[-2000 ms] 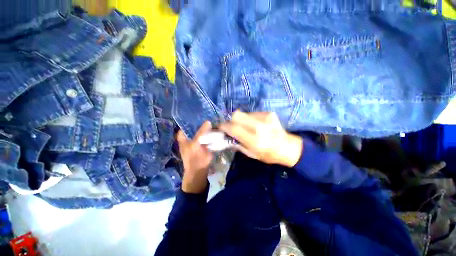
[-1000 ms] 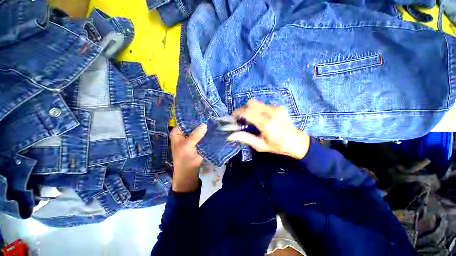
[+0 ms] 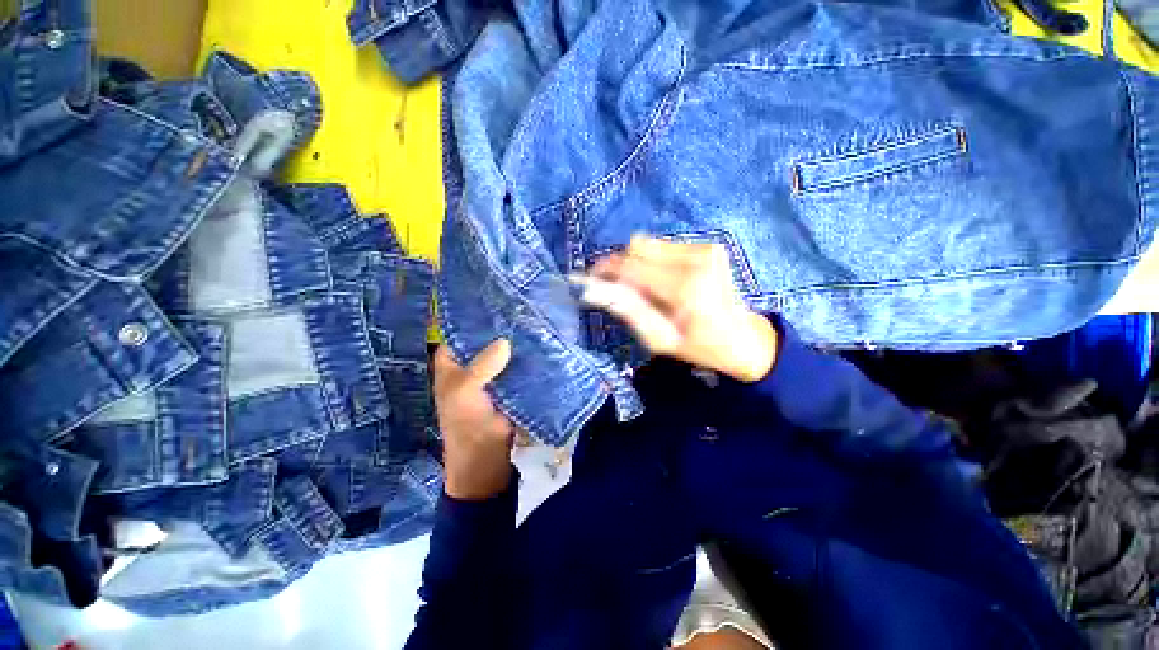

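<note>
A blue denim jacket (image 3: 864,222) lies across the table edge and lap, with a welt pocket (image 3: 880,160) facing up. My left hand (image 3: 473,413) grips the jacket's collar (image 3: 547,381), thumb on top, near its corner. My right hand (image 3: 686,305) is above the jacket just right of the collar, fingers curled and partly blurred. A small pale metal tip, seemingly the thread snips (image 3: 580,281), shows at its fingertips; the rest is hidden in the hand.
A pile of denim jackets (image 3: 273,356) is heaped at the left on the yellow and white tabletop (image 3: 369,140). Dark grey-brown garments (image 3: 1068,470) lie at the lower right, near a blue object (image 3: 1108,362). My dark-clothed legs are below the jacket.
The collar piece, held up and folded two seconds ago, is now spread flatter with its corner towards me. My right hand has moved slightly off it. The view has shifted a little.
</note>
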